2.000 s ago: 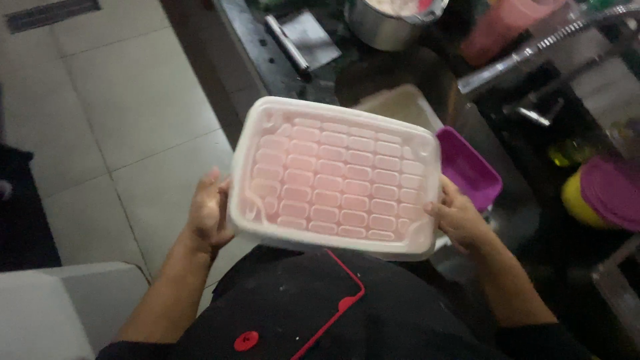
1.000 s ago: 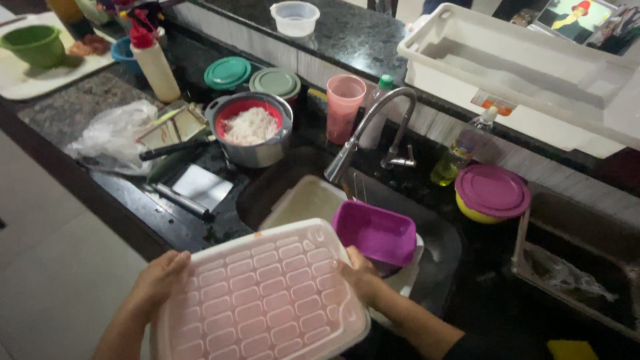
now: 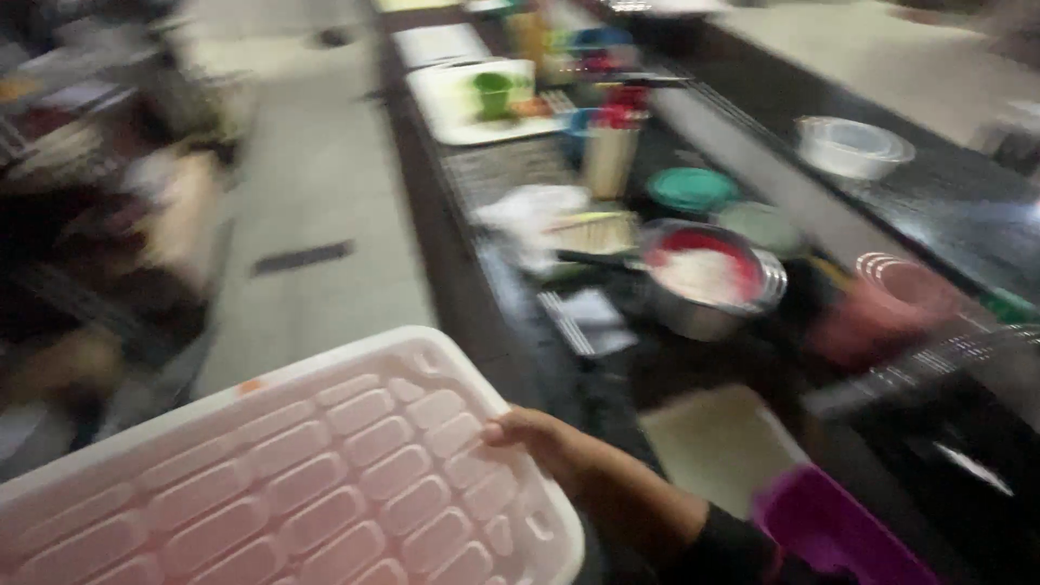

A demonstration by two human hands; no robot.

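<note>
A lidded white plastic container (image 3: 325, 479) with a grid of raised rectangles on its pinkish translucent lid fills the lower left. My right hand (image 3: 540, 443) grips its right edge, thumb on top of the lid. My left hand is out of the frame, as is the container's left end. Right of my forearm, a purple plastic tub (image 3: 829, 528) and a pale tray (image 3: 723, 447) lie in the dark sink. The picture is blurred by motion.
On the dark counter stand a metal pot (image 3: 703, 280) with white food, a red-topped squeeze bottle (image 3: 613, 146), a teal lid (image 3: 691, 188) and a cutting board (image 3: 479, 106) with a green cup. A clear bowl (image 3: 853, 146) sits on the raised ledge. Tiled floor (image 3: 317, 203) runs along the left.
The view has swung left along the counter. The container remains in my right hand; my left hand, on its left edge one second ago, has left the frame.
</note>
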